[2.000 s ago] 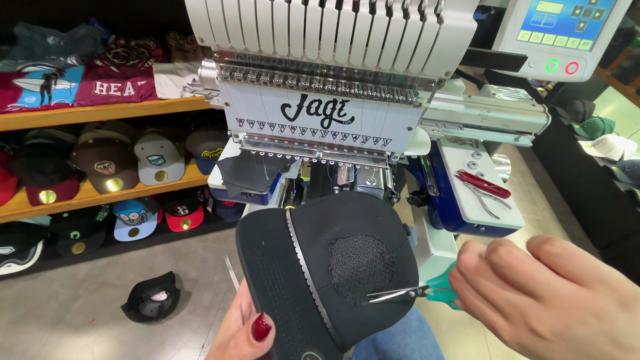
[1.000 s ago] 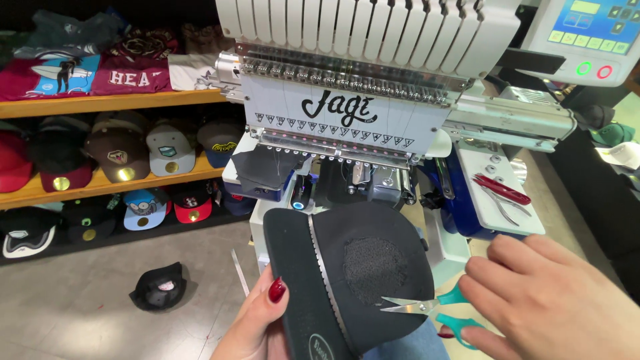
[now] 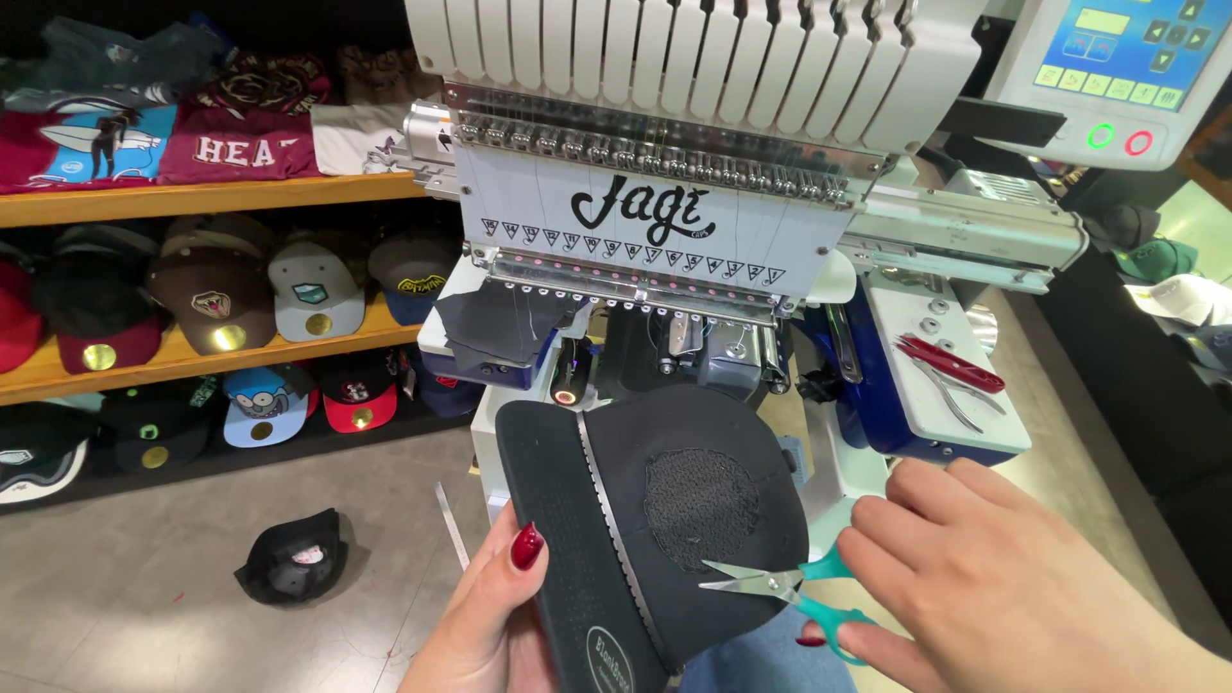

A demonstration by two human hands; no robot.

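A black cap (image 3: pixel 731 423) is held tilted by my left hand (image 3: pixel 491 606), whose thumb lies along its brim; the other fingers are mostly hidden behind it. A ribbed metal band runs across the cap where brim and crown meet. On the crown is a round patch of dark embroidery (image 3: pixel 701 508). My right hand (image 3: pixel 962 568) grips small scissors with teal handles (image 3: pixel 833 616). Their blades are parted, with the tips over the lower edge of the patch. Behind the cap stands a multi-needle embroidery machine (image 3: pixel 645 221).
Red-handled snips (image 3: pixel 948 364) and metal nippers (image 3: pixel 948 395) lie on the machine's white right-hand table (image 3: pixel 996 433). Black fabric (image 3: pixel 500 322) covers part of its left side. A control panel (image 3: pixel 1126 77) is at upper right. Shelves (image 3: pixel 192 356) hold caps and shirts; another black cap (image 3: pixel 294 560) lies on the floor.
Since two seconds ago, the scissor blades have gone from nearly closed to parted, and the right hand has turned with them. The cap stays in my left hand.
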